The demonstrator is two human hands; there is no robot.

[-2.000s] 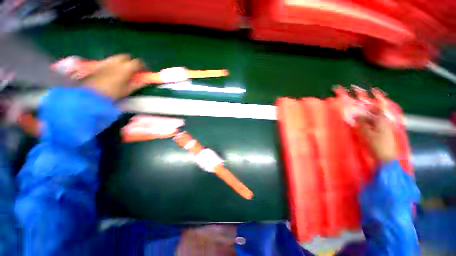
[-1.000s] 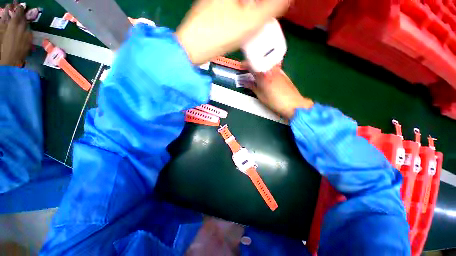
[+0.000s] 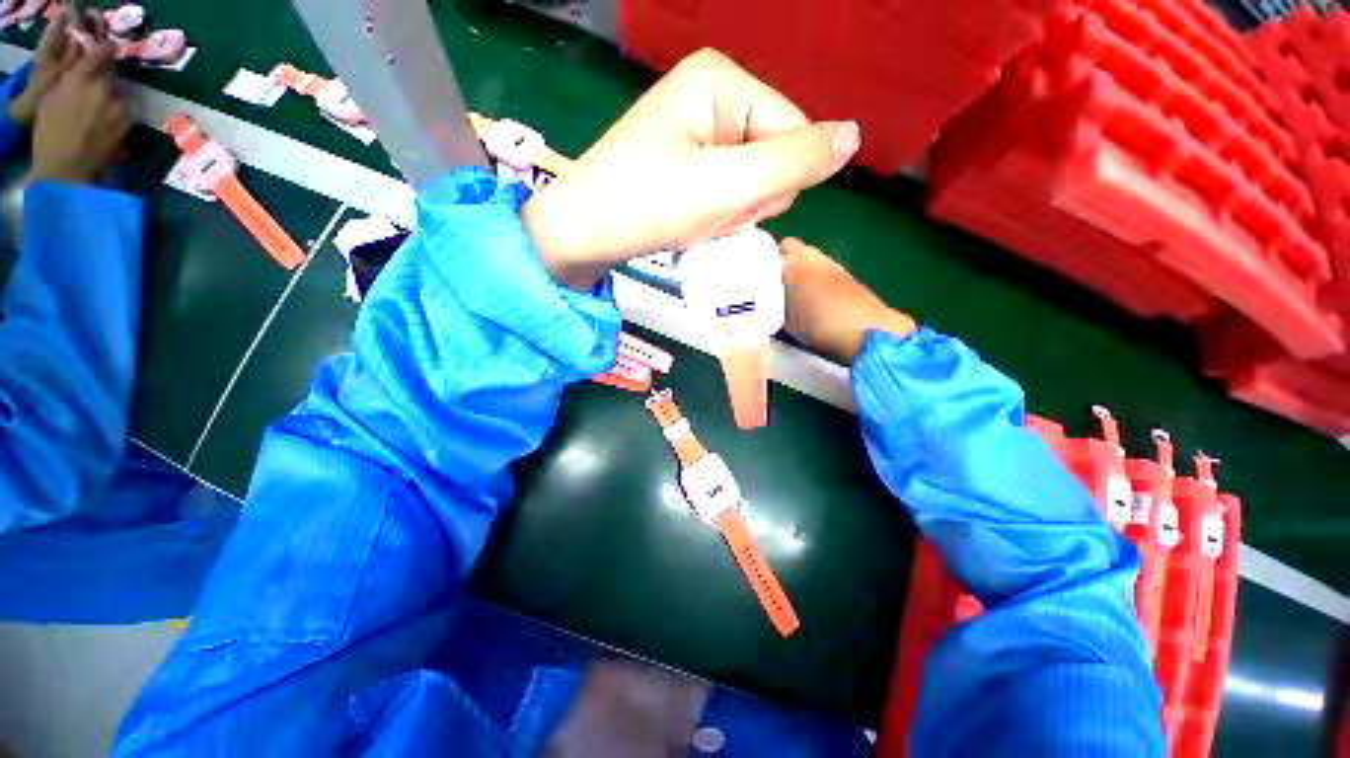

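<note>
A smartwatch (image 3: 733, 290) with a white face and orange strap end hanging down is held above the metal rail. My right hand (image 3: 832, 301) is at its right edge and grips it; its fingertips are hidden behind the watch. My left hand (image 3: 689, 170) is directly above the watch with curled fingers and extended thumb; whether it pinches anything is unclear. A second smartwatch (image 3: 711, 489) lies face up on the dark green bench (image 3: 592, 533). Loose strap pieces (image 3: 640, 360) lie beyond it, partly behind my left sleeve.
A red tray (image 3: 918, 652) with several watches stands right, partly under my right sleeve. Red trays (image 3: 1125, 178) are stacked across the green belt. A grey post (image 3: 393, 89) rises left. Another person's hands (image 3: 74, 111), a watch (image 3: 215, 170) and a dark block (image 3: 373, 264) are left.
Since two seconds ago, both hands have come together around a watch over the rail. In the last second, my left hand has shifted slightly down and the watch now hangs more upright.
</note>
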